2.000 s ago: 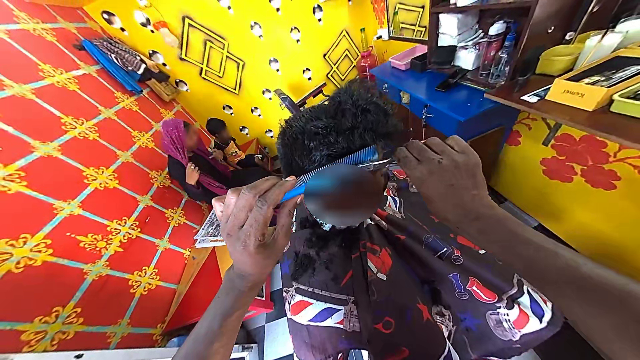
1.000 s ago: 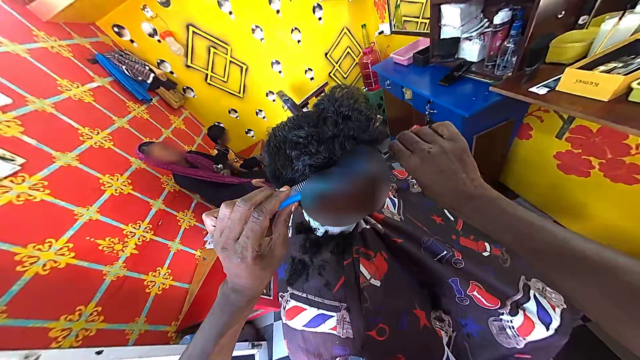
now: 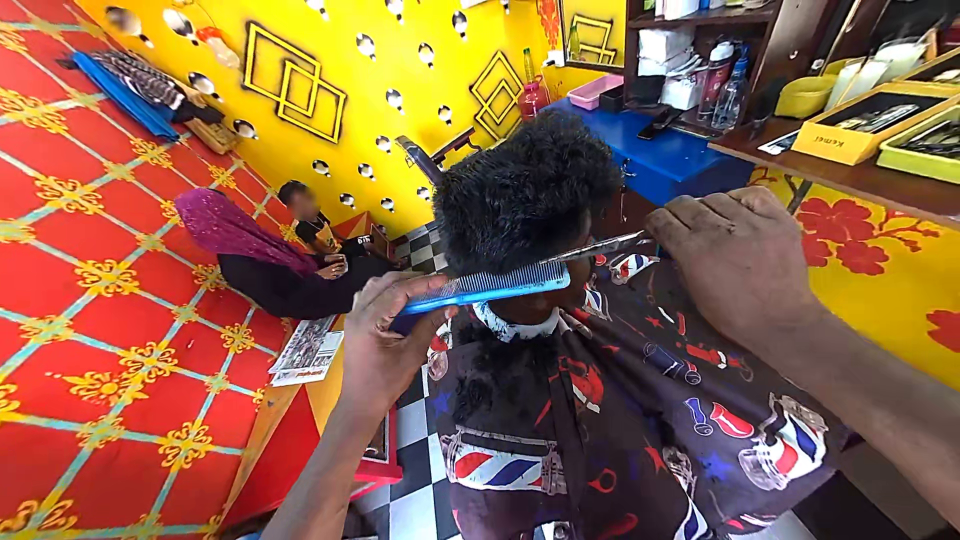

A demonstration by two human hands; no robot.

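Observation:
My left hand (image 3: 394,330) grips the end of a blue comb (image 3: 495,289), which lies level against the lower back of a seated person's black curly hair (image 3: 517,195). My right hand (image 3: 731,259) holds metal scissors (image 3: 592,247), their blades pointing left just above the comb's far end, beside the hair. The finger loops are hidden in the hand. A white neck strip (image 3: 517,324) circles the person's neck. Below it a dark barber cape (image 3: 525,390) with printed barber poles covers the shoulders, and cut hair lies on its upper back.
Two people (image 3: 277,262) sit at the left by the wall, near printed papers (image 3: 306,352). On the right, a blue cabinet (image 3: 660,154) holds a pink basket (image 3: 595,91). A wooden shelf (image 3: 847,176) bears a yellow box of clippers (image 3: 862,135) and spray bottles stand nearby.
The person in the purple headscarf, leaning low one second ago, sits more upright. The comb and scissors, blurred or hidden then, show clearly at the back of the hair.

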